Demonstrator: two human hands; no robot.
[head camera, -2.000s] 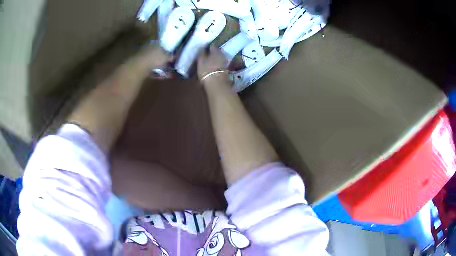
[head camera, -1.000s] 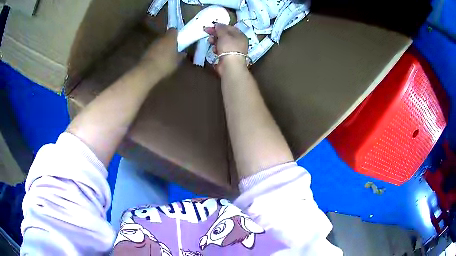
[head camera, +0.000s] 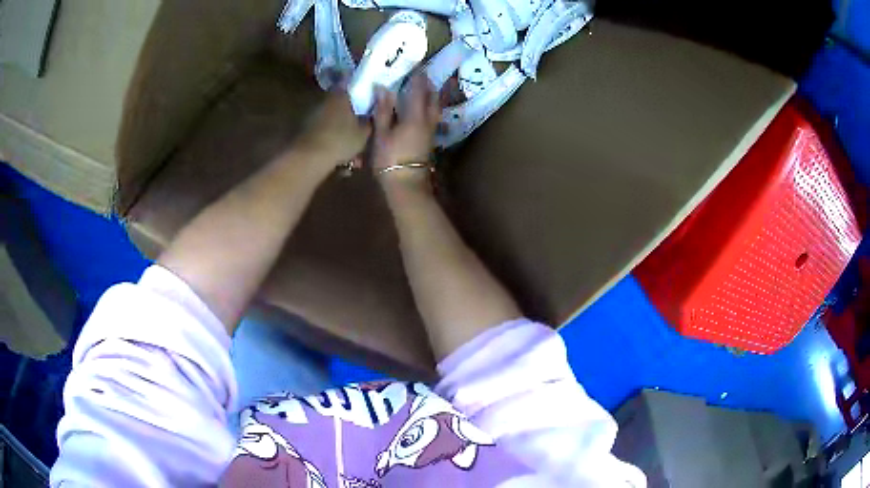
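Note:
A white device unit (head camera: 389, 59) with a dark curved mark on its rounded head points away from me at the carton's far side. My left hand (head camera: 341, 122) is at the lower end of its handle and looks closed on it, slightly blurred. My right hand (head camera: 406, 119) is just right of the handle, with its fingers apart and raised. Whether it touches the unit is unclear. A pile of white units (head camera: 501, 29) lies beyond and to the right, cut off by the top edge of the picture.
The brown carton (head camera: 630, 143) surrounds both forearms, with a flap (head camera: 72, 86) at the left. A red perforated stool (head camera: 763, 248) stands on the blue floor (head camera: 596, 334) right of the carton. A grey-brown box (head camera: 715, 438) is at the lower right.
My right hand has moved off the unit's head, down and left, and its fingers have spread. My left hand has moved right to the handle end. The unit now stands more upright in view.

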